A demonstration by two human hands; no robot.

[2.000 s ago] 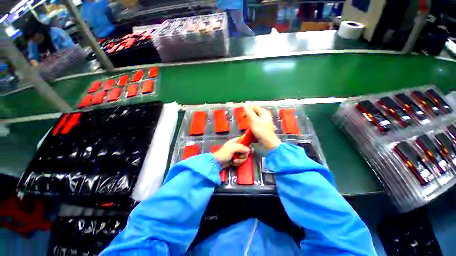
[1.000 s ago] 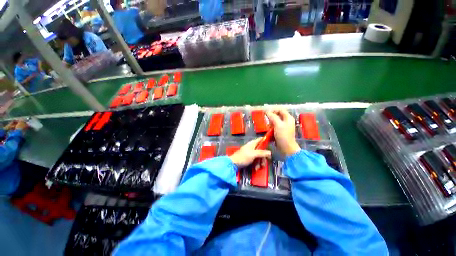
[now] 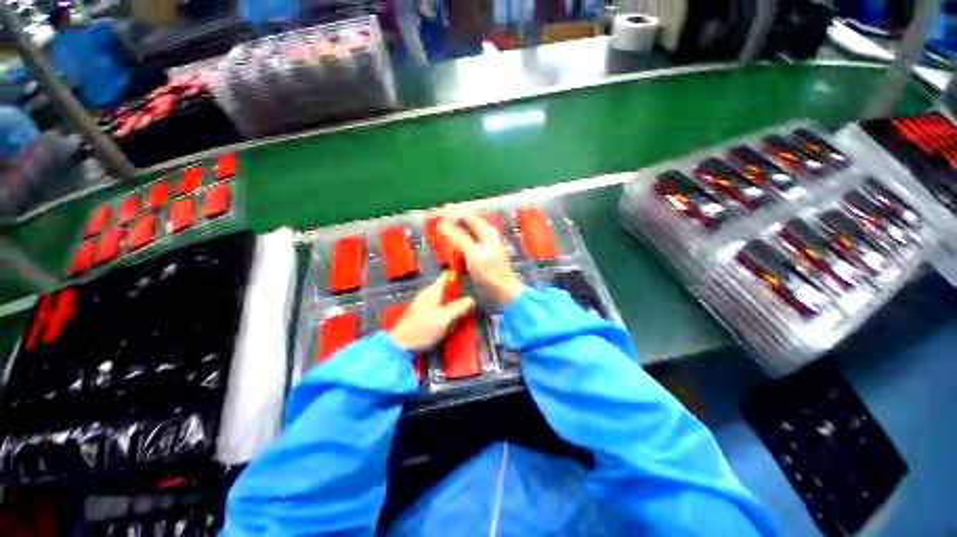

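A clear tray [image 3: 304, 278] lies on the bench edge in front of me, with several solid red covered units [image 3: 347, 263] in its pockets. A black unit [image 3: 578, 292] lies in a right-hand pocket. Both hands are together over the middle of the tray. My left hand [image 3: 428, 318] holds the lower part of a red covered unit [image 3: 452, 285], standing at a slant. My right hand [image 3: 481, 255] is on its upper part. The fingers hide much of the held unit and some pockets.
Black trays [image 3: 126, 346] with two red covers lie at left beside a white liner [image 3: 258, 346]. A stack of clear trays [image 3: 714, 283] with black units stands at right. A filled red tray [image 3: 157, 210] is on the green conveyor [image 3: 420, 142]. Another tray stack [image 3: 304, 89] stands beyond.
The view has turned to the right, so the bench things sit further left in the picture. My hands stay together on the red unit, which now stands more upright.
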